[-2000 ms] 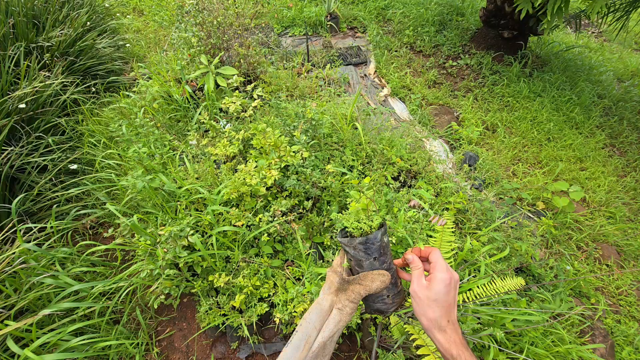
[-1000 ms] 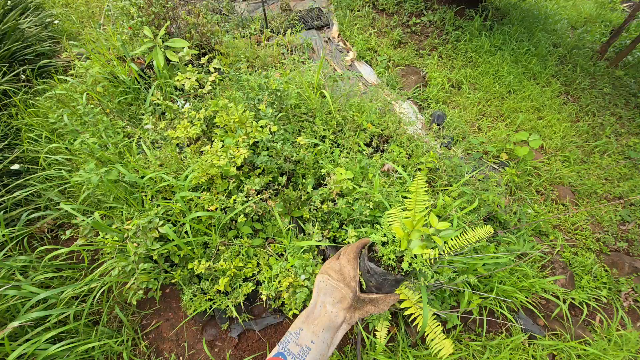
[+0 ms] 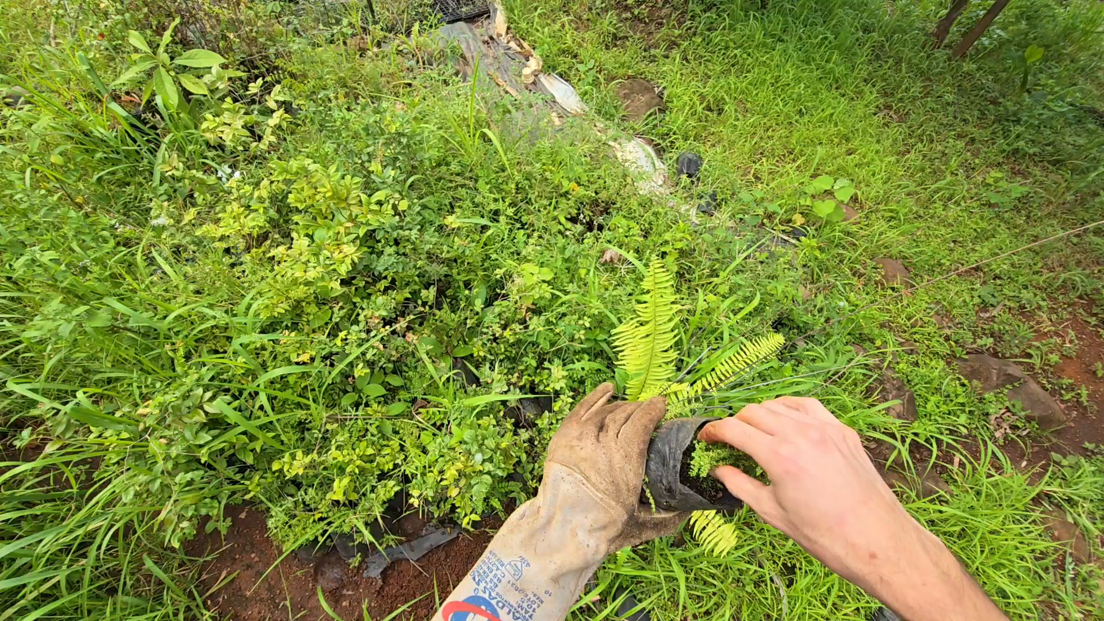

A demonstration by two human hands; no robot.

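My left hand (image 3: pixel 595 470), in a dirty beige work glove bearing print, grips a black plastic nursery bag (image 3: pixel 668 466) from its left side. The bag is tilted, its mouth turned to the right. Inside the mouth is a small green plant (image 3: pixel 709 459) with fine leaves over dark soil. My bare right hand (image 3: pixel 798 474) reaches in from the right, thumb and fingers at the bag's mouth around the plant. Whether its fingertips pinch the stems or the soil cannot be told. Just behind the bag stand the fronds of a fern (image 3: pixel 649 341).
Dense leafy seedlings (image 3: pixel 336 233) and long grass fill the left and middle. Torn plastic sheeting (image 3: pixel 561 93) runs toward the back. Stones (image 3: pixel 1009 388) lie at the right, a thin cord (image 3: pixel 1018 252) near them. Reddish soil (image 3: pixel 285 573) shows at the lower left.
My right hand, out of view one second ago, is back at the bag's mouth. The bag, upright two seconds ago, is now tilted in my gloved left hand.
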